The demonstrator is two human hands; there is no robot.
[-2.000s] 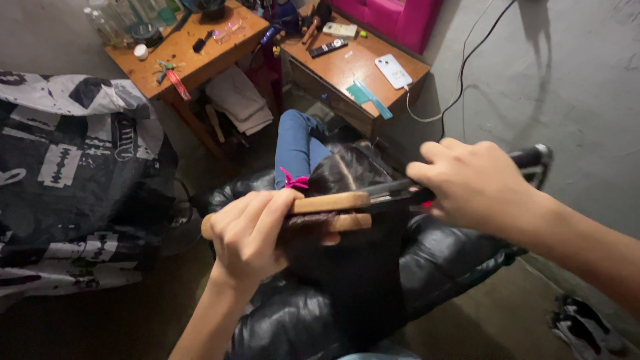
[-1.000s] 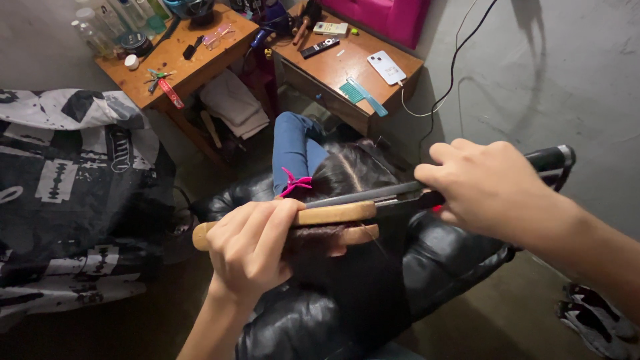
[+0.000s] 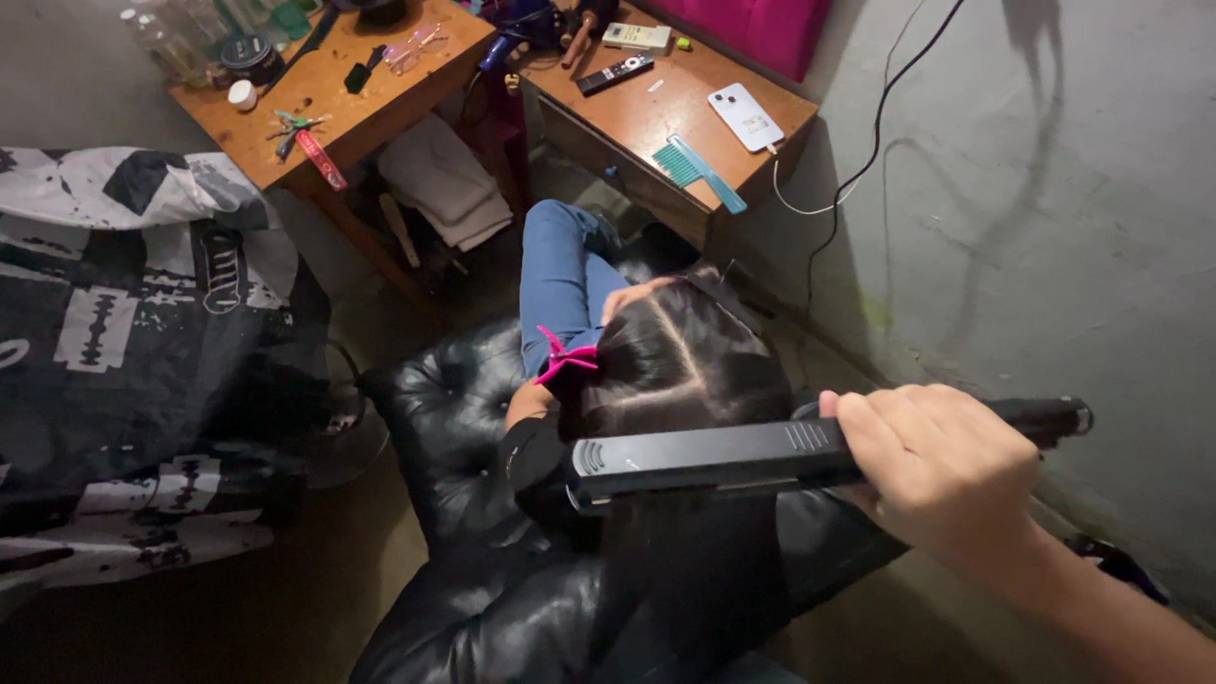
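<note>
My right hand (image 3: pixel 936 465) is closed around the handle of a black hair straightener (image 3: pixel 712 456). Its long plates lie across the back of a seated person's dark hair (image 3: pixel 731 366), and whether hair is clamped between them is hard to tell. Below the straightener the long hair hangs down over a black tufted cushion (image 3: pixel 465 408). A pink hair clip (image 3: pixel 567 355) holds hair at the left side of the parted head. My left hand is out of view.
A wooden table (image 3: pixel 380 104) at the upper left bears jars, glasses and scissors. On a second wooden table (image 3: pixel 608 119) are a teal comb (image 3: pixel 701 173), a white phone (image 3: pixel 747 117) on a cable and a remote control (image 3: pixel 615 74). A patterned cape (image 3: pixel 123 361) hangs left; a grey wall stands right.
My left hand, which held a wooden-handled tool around hair beside the straightener, has left the view. The straightener now lies lower across the hair, with the parting more exposed.
</note>
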